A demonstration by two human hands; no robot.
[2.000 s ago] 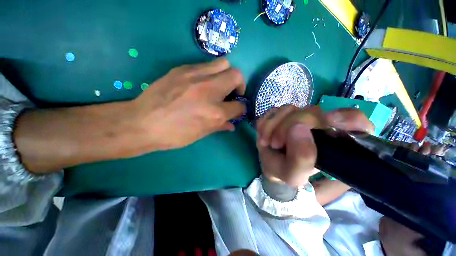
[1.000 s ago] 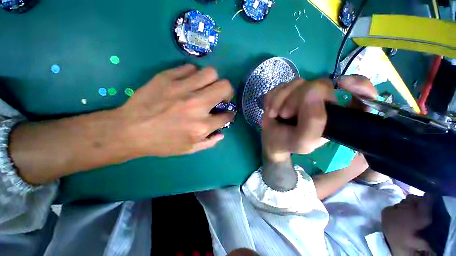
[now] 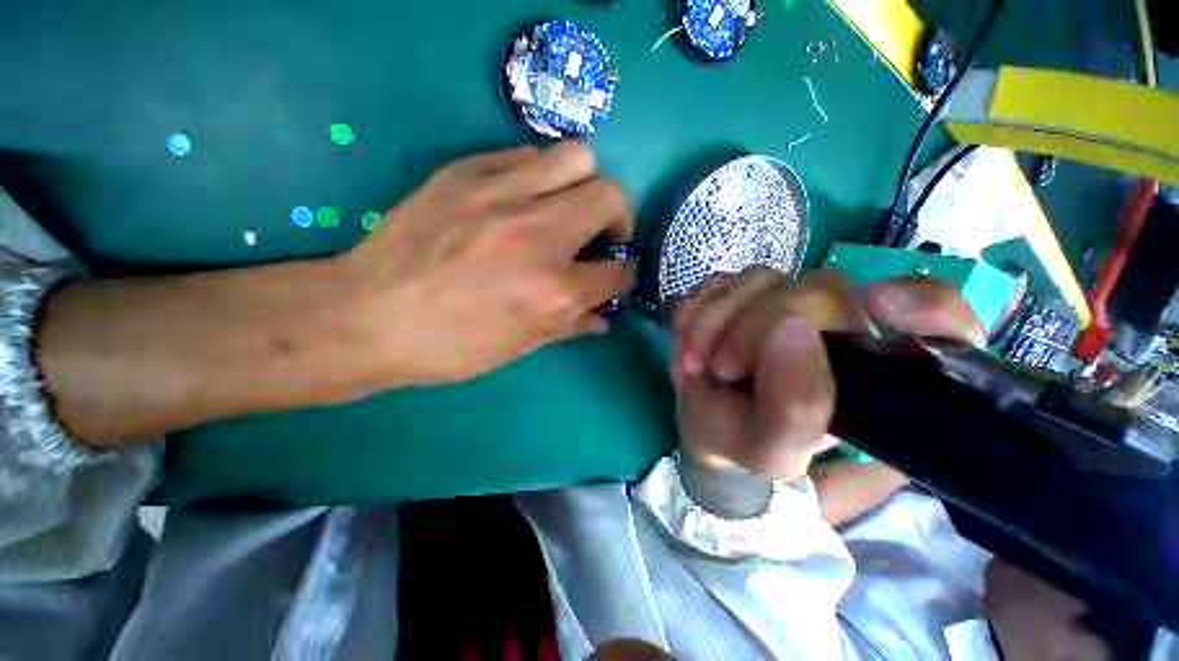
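Note:
My left hand (image 3: 485, 265) is bare and rests on the green mat, its fingers closed around a round board unit (image 3: 613, 278) that is mostly hidden under them. My right hand (image 3: 763, 362) grips the thick black electric screwdriver (image 3: 983, 439), which extends to the lower right. The screwdriver's tip is hidden by my fingers or too small to tell. A round silver screw tray (image 3: 734, 222) lies between my hands, its near edge behind my right hand. A blue board unit (image 3: 559, 78) lies just beyond my left hand.
Another board unit (image 3: 718, 23) lies at the back. Small round stickers (image 3: 303, 217) lie left. A teal box (image 3: 963, 278), black cord (image 3: 924, 136) and yellow post (image 3: 1086, 123) stand right. Another person's forearm (image 3: 853, 493) shows beyond my right sleeve.
Since one second ago, the mat and its things have shifted slightly rightward in view. My right hand has moved lower, nearer the tray's near edge. My left hand keeps its hold on the unit.

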